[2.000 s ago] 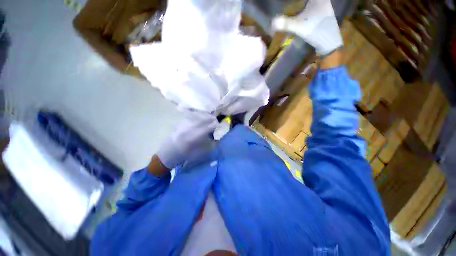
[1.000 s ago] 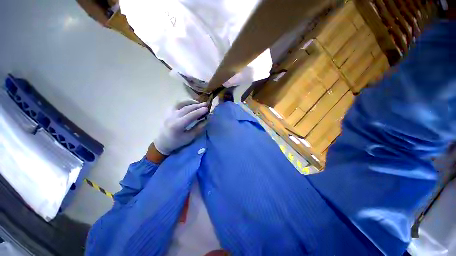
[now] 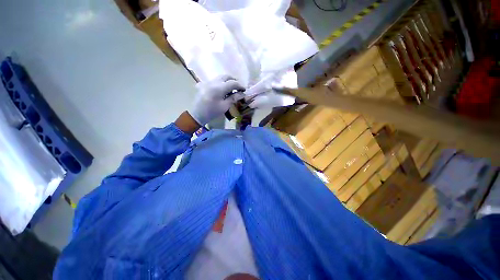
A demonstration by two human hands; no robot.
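Note:
White crumpled sheets (image 3: 241, 41) spread out at the top centre, in front of my body. My left hand (image 3: 215, 100), in a white glove, is at their lower edge with its fingers curled. Whether it grips them is unclear. A small dark and yellow thing (image 3: 236, 113) shows just below the fingers. A long brown cardboard strip (image 3: 384, 109), blurred, runs from beside the sheets to the right edge of the picture. My right sleeve reaches the lower right edge, and my right hand is out of the picture.
Closed brown cartons (image 3: 342, 158) are stacked at right. A partitioned carton (image 3: 414, 57) stands behind them, with red bins (image 3: 477, 90) at far right. A brown carton (image 3: 156, 27) is at top left of the sheets. A dark blue pallet (image 3: 46, 123) bears white sheets (image 3: 24, 169) at left.
The strip has swung from slanting up over the white sheets to pointing right. My left hand has moved up and right, against the sheets. My right arm has dropped lower at the right.

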